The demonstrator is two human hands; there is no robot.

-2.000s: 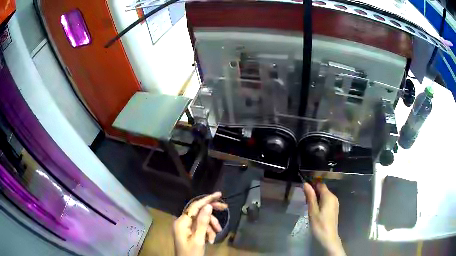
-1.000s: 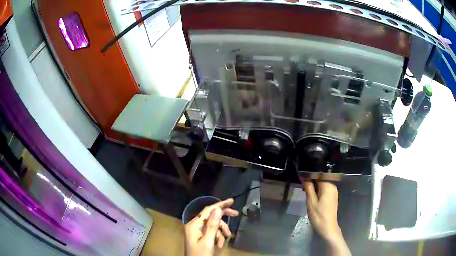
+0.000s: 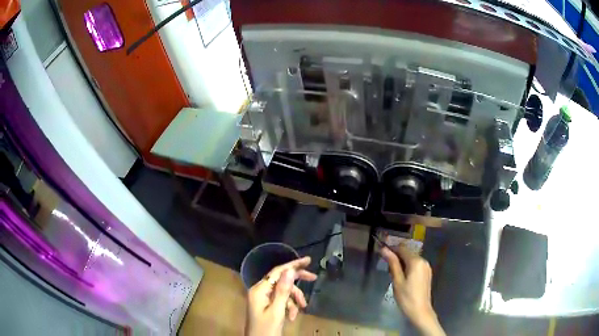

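The edge painting machine point(image 3: 387, 125) stands in front of me, its guides behind a clear guard plate. Two round black paint rollers sit side by side in dark trays, the left roller point(image 3: 350, 178) and the right roller point(image 3: 406, 186). My right hand point(image 3: 408, 279) is below the right roller, thumb and fingers pinched on a thin dark item, perhaps a strap end or slim tool; blur hides which. My left hand point(image 3: 279, 298) is palm up, fingers loosely curled and apart, with nothing visible in it, overlapping the rim of a dark round bin point(image 3: 253, 262).
A grey-green stool point(image 3: 200, 139) stands at left, before an orange door point(image 3: 111, 72). Purple strip curtain point(image 3: 59, 216) is at far left. A white table point(image 3: 571, 216) at right bears a dark bottle point(image 3: 548, 147) and a black pad point(image 3: 520, 262). A perforated rail point(image 3: 525, 24) crosses the top.
The long black strap seen over the guard plate at first has dropped out of its upper part. My right hand has moved down and slightly left, away from the right tray. The view has shifted slightly.
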